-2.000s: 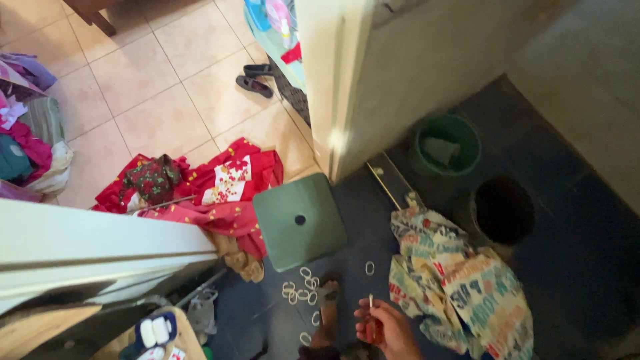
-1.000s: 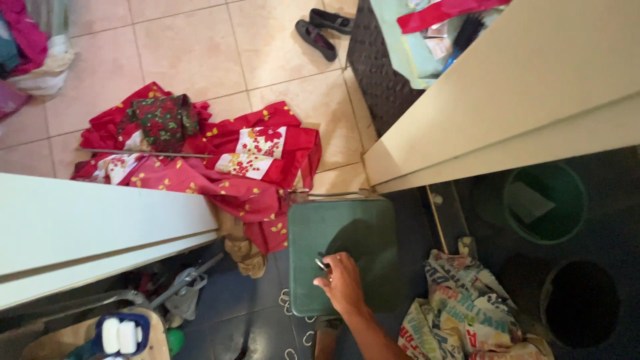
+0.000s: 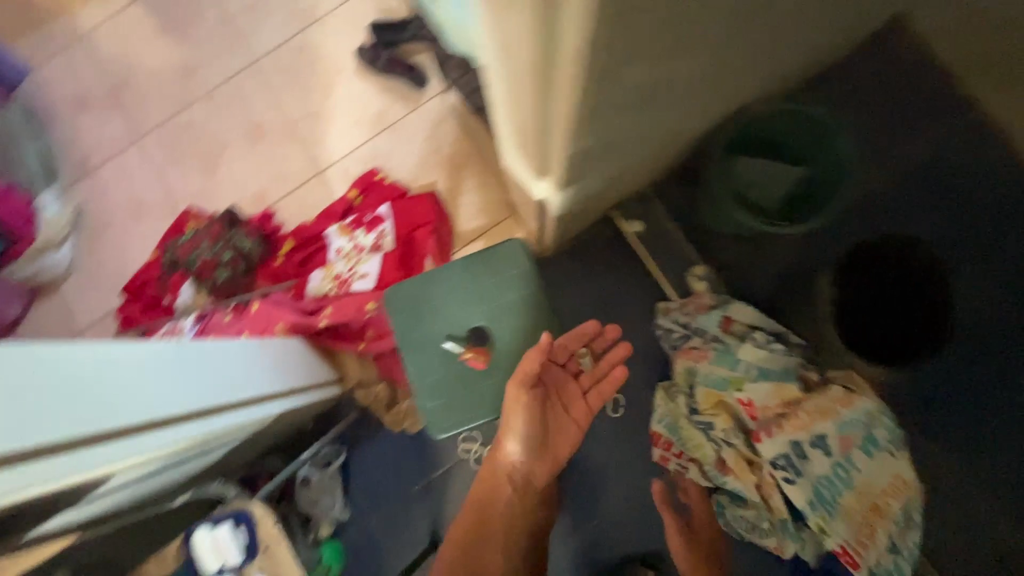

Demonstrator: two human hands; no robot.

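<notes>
My left hand (image 3: 568, 384) is palm up, its fingers spread, with a small pale ring-like piece (image 3: 586, 360) lying on them. It hovers beside the right edge of a green plastic stool (image 3: 448, 296). On the stool top, by its round hole, lie small orange, white and dark items (image 3: 472, 352), too blurred to name. Pale rings (image 3: 472, 448) lie on the dark floor below the stool, and another (image 3: 615, 406) is right of my left hand. My right hand (image 3: 690, 520), blurred and partly cut off, is low beside a crumpled printed cloth (image 3: 832, 456); its grip is unclear.
Red patterned fabric (image 3: 352, 256) lies on the pale tiles left of the stool. A white door edge (image 3: 160, 384) stands at left, a door frame (image 3: 544, 144) above. A green bucket (image 3: 784, 176) and a dark round container (image 3: 892, 300) are at right. Dark shoes (image 3: 396, 56) lie at the top.
One second ago a hand was over the stool with a small item; now small items rest on its top and my left hand is to the right of them, palm up. The view has turned.
</notes>
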